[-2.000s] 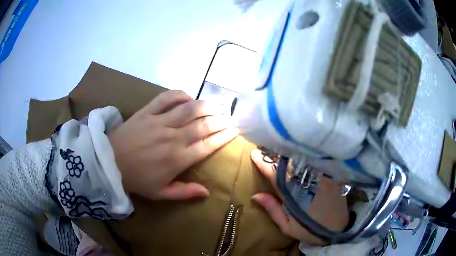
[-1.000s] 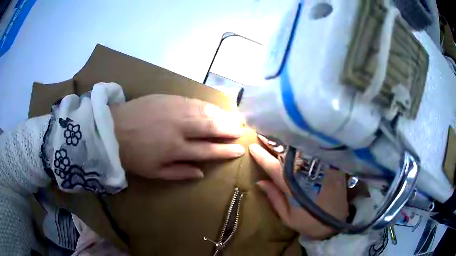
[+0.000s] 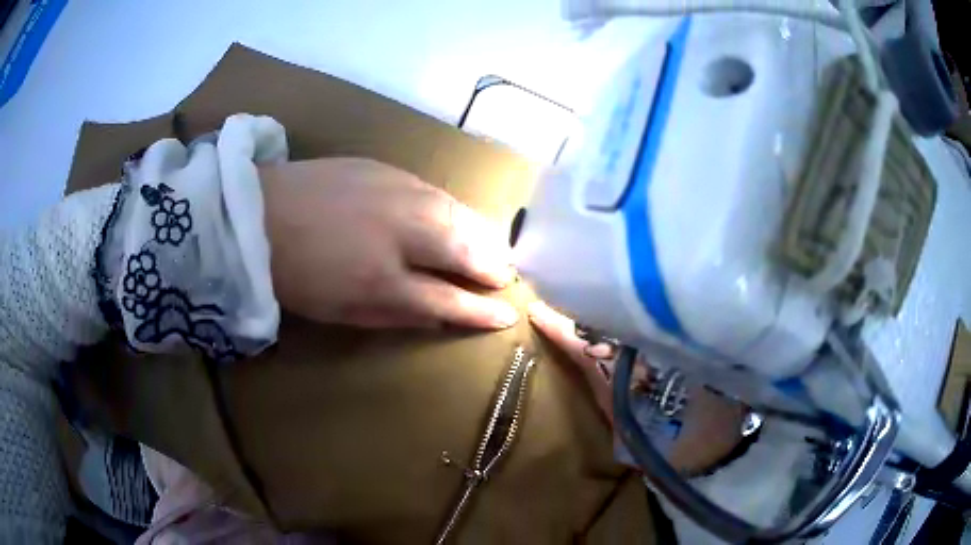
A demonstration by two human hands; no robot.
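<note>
A brown garment panel (image 3: 351, 426) lies under the sewing machine head (image 3: 703, 202) and hangs over the near side. A silvery metal zipper (image 3: 500, 415) is set in it, its teeth parted at the upper end, with the pull near the lower middle. My left hand (image 3: 373, 245) lies flat on the panel, fingertips beside the lit needle area. My right hand (image 3: 692, 420) is on the panel's right side, partly hidden behind the dark tube and metal bracket (image 3: 665, 479); a fingertip shows near the needle area. The needle itself is hidden by the head.
A greenish-grey folded pad (image 3: 862, 192) is tied to the machine head with white cord. The pale bed cover (image 3: 522, 112) shows behind the panel. A brown piece (image 3: 955, 373) lies at the far right. Pink cloth (image 3: 202, 500) shows at the lower left.
The panel and zipper have moved up and away from me, covering more of the bed cover. My left hand has moved up with the panel. More of the zipper's lower end shows.
</note>
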